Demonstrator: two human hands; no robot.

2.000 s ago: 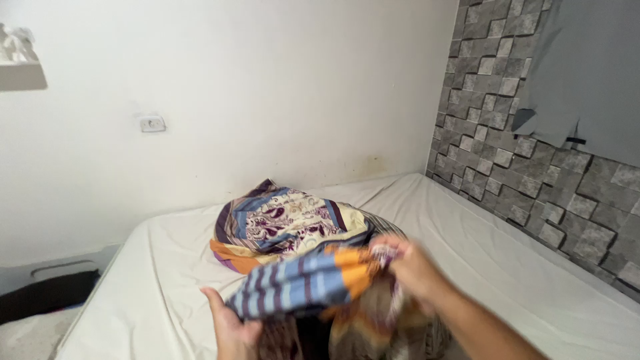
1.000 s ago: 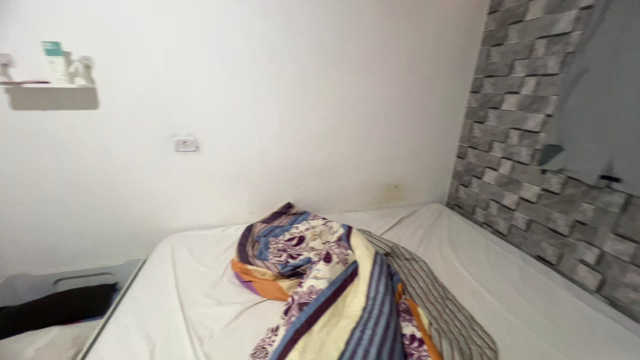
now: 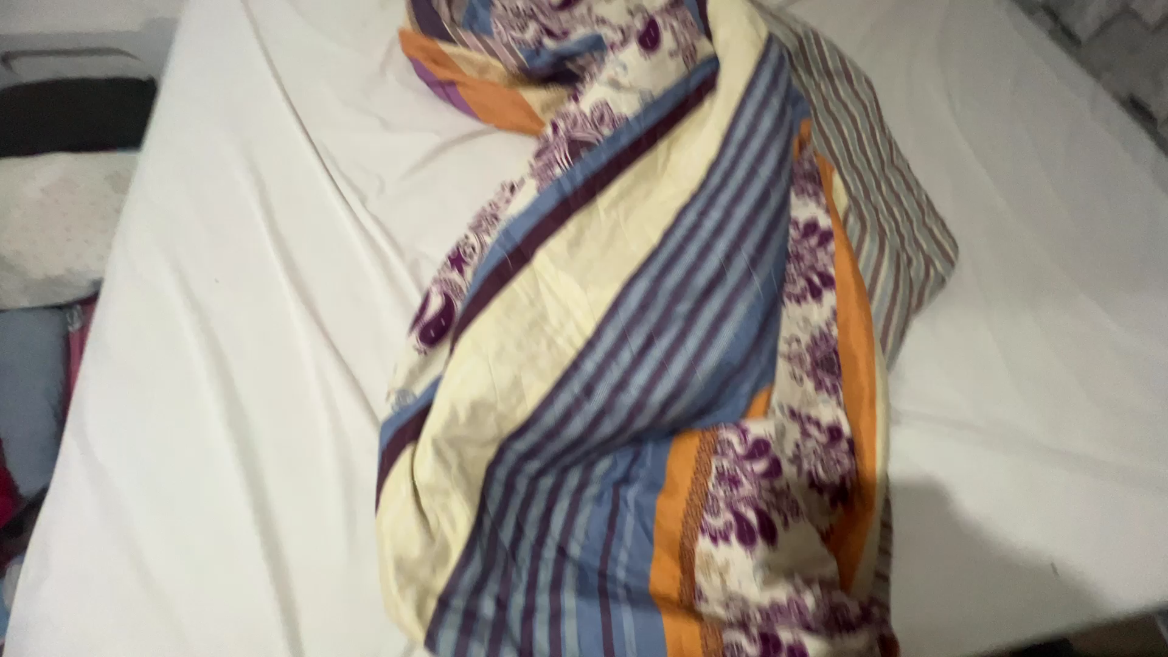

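Observation:
A patterned cloth (image 3: 639,319), striped and floral in blue, cream, orange and purple, lies rumpled down the middle of the bed and runs out of the bottom of the view. Its upper end is bunched. Along its right side shows a part with thin grey and brown stripes (image 3: 876,182). Beneath it is a white sheet (image 3: 246,365) with loose creases. Neither my left hand nor my right hand is in view, so what they hold or touch is hidden.
Left of the bed, at a lower level, are a black item (image 3: 78,114), a pale cloth-like item (image 3: 59,224) and a grey-blue one (image 3: 32,392). The grey block-patterned wall (image 3: 1113,46) stands at the top right. A dark shadow falls on the sheet at the lower right.
Two seconds ago both hands held the cloth, bunched up; they have since left the view, and the cloth lies stretched along the bed. The view has tilted down strongly.

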